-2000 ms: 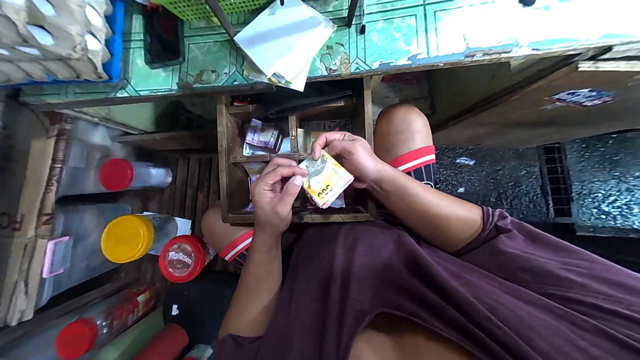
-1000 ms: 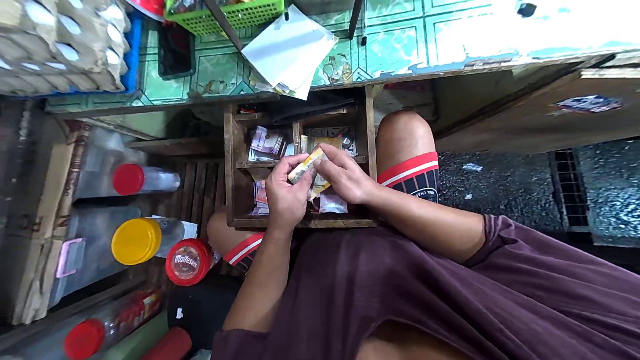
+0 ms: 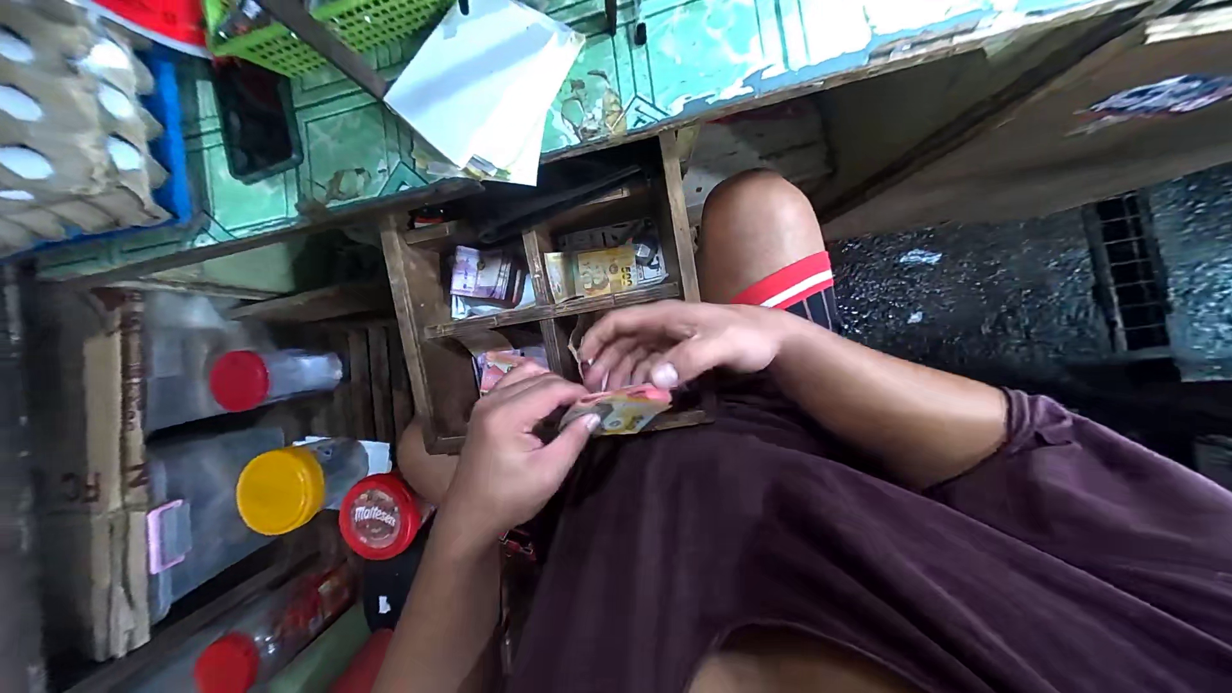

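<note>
My left hand grips a small stack of banknotes between thumb and fingers, low over the front of a wooden drawer. Over the drawer's front right compartment is my right hand, fingers curled and apart, its thumb close to the held notes; whether it touches them is unclear. Yellow banknotes lie in the compartment behind it. Purple banknotes sit in the one to their left, and pinkish notes in the front left compartment, partly hidden by my left hand.
Jars with a red lid, a yellow lid and another red lid stand left of the drawer. Paper sheets, a phone-like dark object, a green basket and egg trays are on the tiled counter.
The yellow notes seen in both hands earlier are no longer there; yellow notes now lie in the back right compartment. My right hand has come off the stack, and pinkish notes show in my left.
</note>
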